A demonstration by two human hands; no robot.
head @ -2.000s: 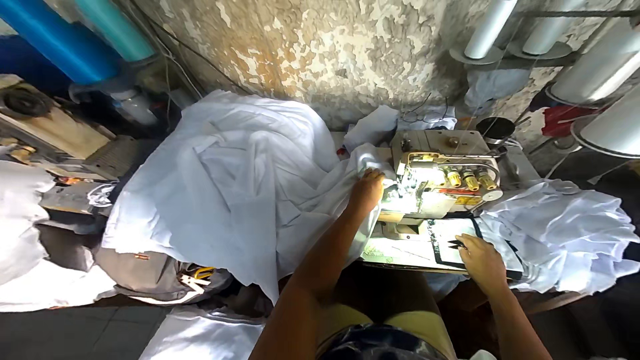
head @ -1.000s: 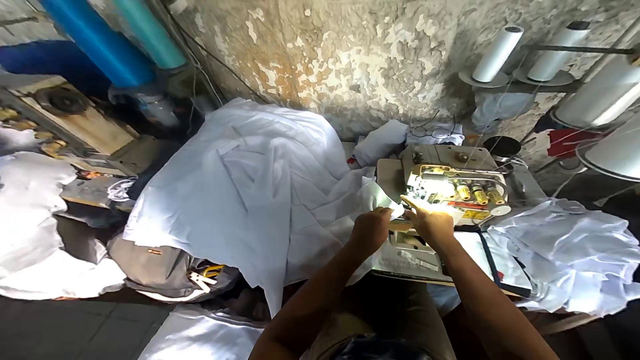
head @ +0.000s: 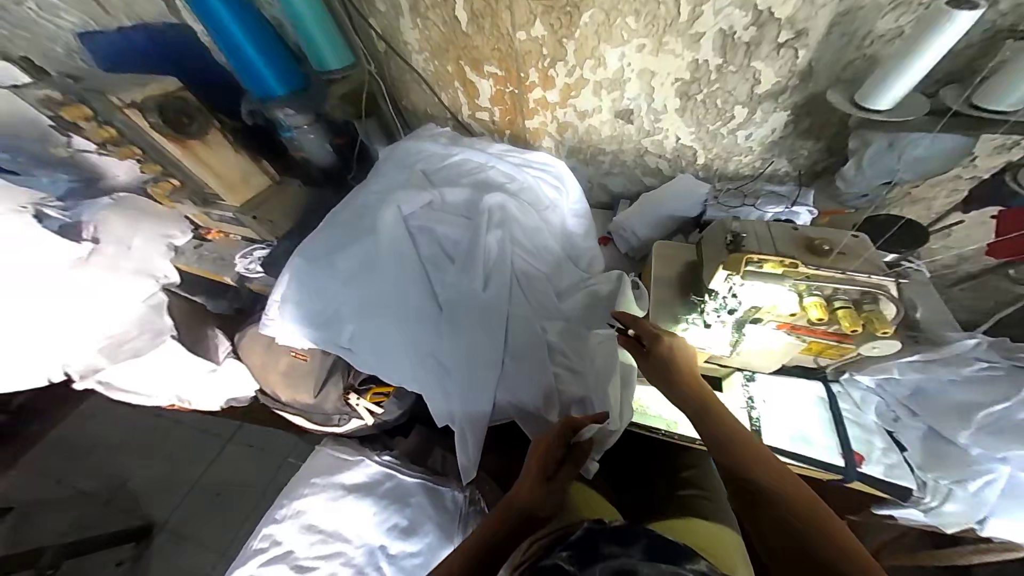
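Observation:
A large heap of white fabric (head: 480,240) lies left of an overlock sewing machine (head: 800,280) whose lamp shines on its needle area. My left hand (head: 556,464) grips the lower edge of this fabric, low and near my lap. Higher up, my right hand (head: 652,348) is at the fabric's right edge, just left of the machine, with a small dark pointed tool, perhaps thread snips, between its fingers. Whether those fingers also pinch the cloth cannot be told.
More white fabric (head: 944,424) is piled right of the machine. Eyeglasses (head: 760,196) lie behind it, and thread cones (head: 920,56) stand at the upper right. A second machine (head: 200,144) is at the left. A grey bag (head: 300,376) and a white sack (head: 360,512) sit below the heap.
Both hands have moved left from the machine's front to the fabric's right edge, the left hand lower toward my lap. The view has shifted left.

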